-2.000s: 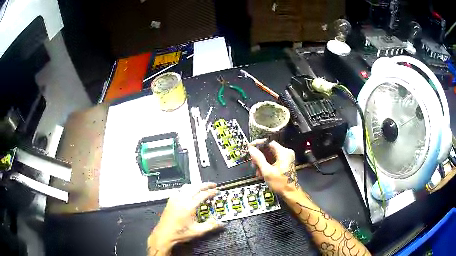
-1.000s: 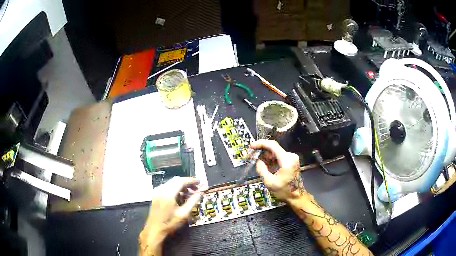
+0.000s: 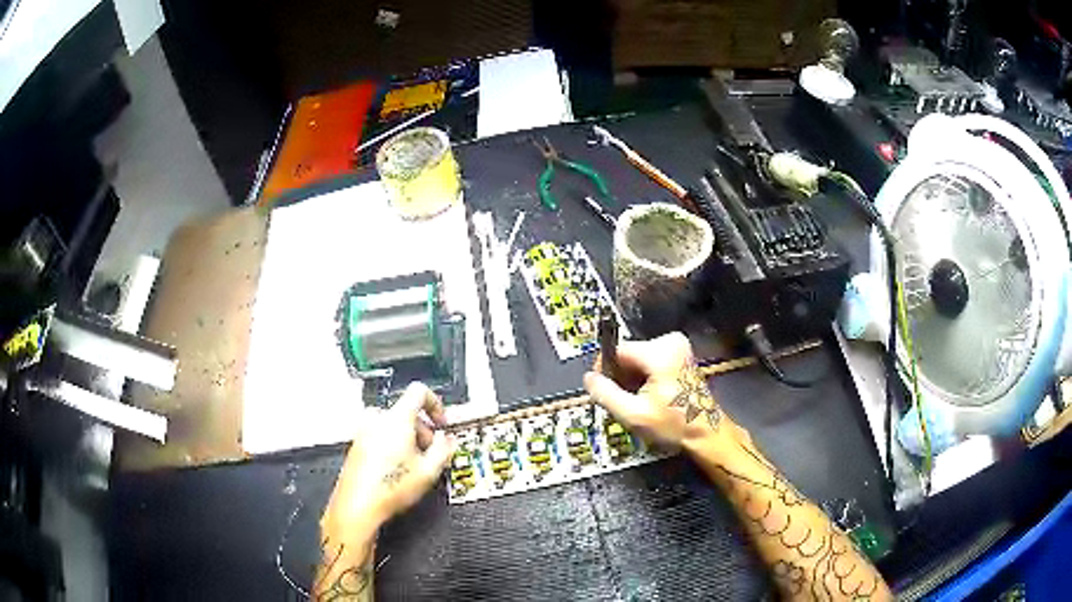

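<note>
A white PCB panel (image 3: 541, 455) with a row of yellow-black parts lies component side up on the black ribbed mat. My left hand (image 3: 394, 453) is at its left end, fingers curled together; whether they grip anything is hidden. My right hand (image 3: 658, 394) is above the panel's right part, shut on a slim dark tool, perhaps tweezers (image 3: 608, 339), held upright. The tool's lower end is hidden by the fingers.
Behind the panel are a spare PCB panel (image 3: 568, 299), grey pot (image 3: 662, 253), solder wire reel (image 3: 396, 327), yellow tub (image 3: 420, 176) and side cutters (image 3: 573, 176). A soldering station (image 3: 782, 276) and white fan (image 3: 952, 282) stand right. Output rails (image 3: 112, 353) are far left.
My left hand's fingers have gone from spread over the panel's left end to curled beside it. My right hand still has the dark tool, now more upright. The view has shifted slightly.
</note>
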